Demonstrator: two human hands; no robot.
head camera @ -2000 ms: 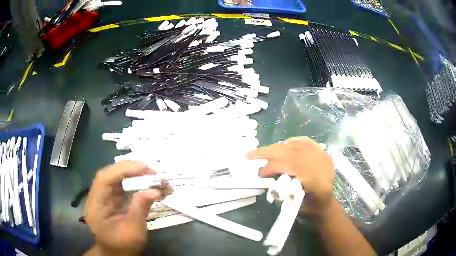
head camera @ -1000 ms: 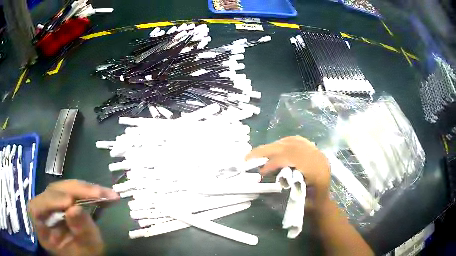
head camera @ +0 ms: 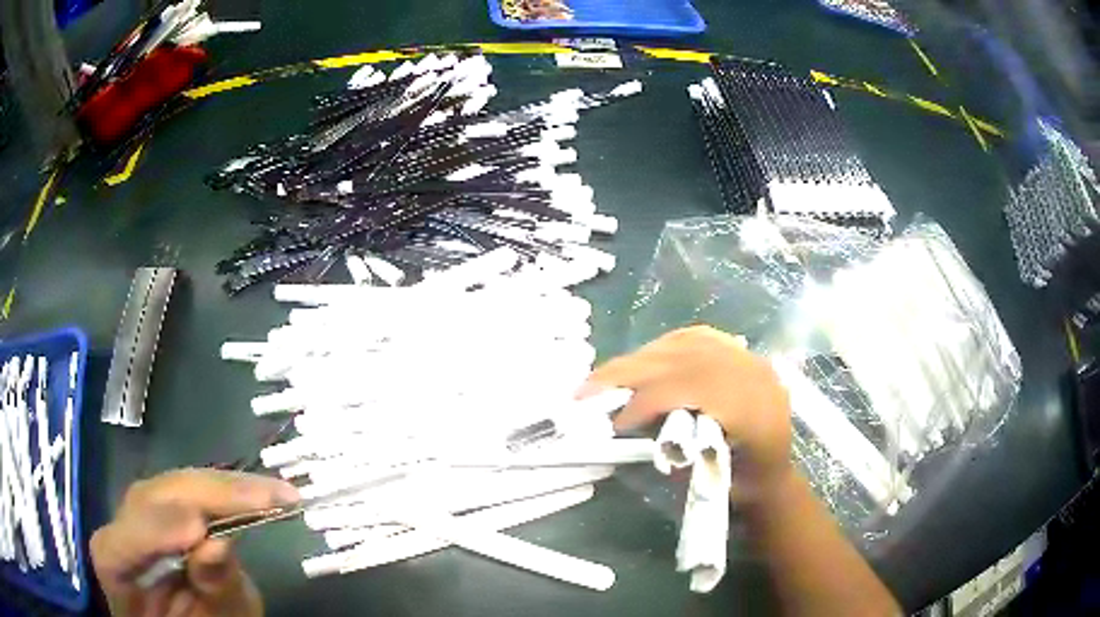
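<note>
My left hand (head camera: 187, 536) is at the lower left, closed on a thin dark inner part (head camera: 259, 518) with a pale end near the palm; its strip points right over the white pile. My right hand (head camera: 700, 392) is right of the pile, holding several white sleeves (head camera: 703, 512); two open ends show below the fingers and one sleeve hangs down. A slim white rod reaches from this hand leftwards over the pile. The bright pile of white rods (head camera: 422, 362) lies between the hands. Where the strip's tip meets the rod is unclear.
Black inner parts (head camera: 386, 181) heap behind the pile. Neat rows (head camera: 796, 139) lie upper right. A clear bag (head camera: 953, 350) of sleeves is at right. A metal block (head camera: 139, 350) and blue tray (head camera: 79, 482) are at left, a red holder (head camera: 142, 94) upper left.
My left hand first moved left and down from the pile's front with the dark part, then slightly right again. My right hand stays beside the pile with the sleeves. The view has shifted slightly.
</note>
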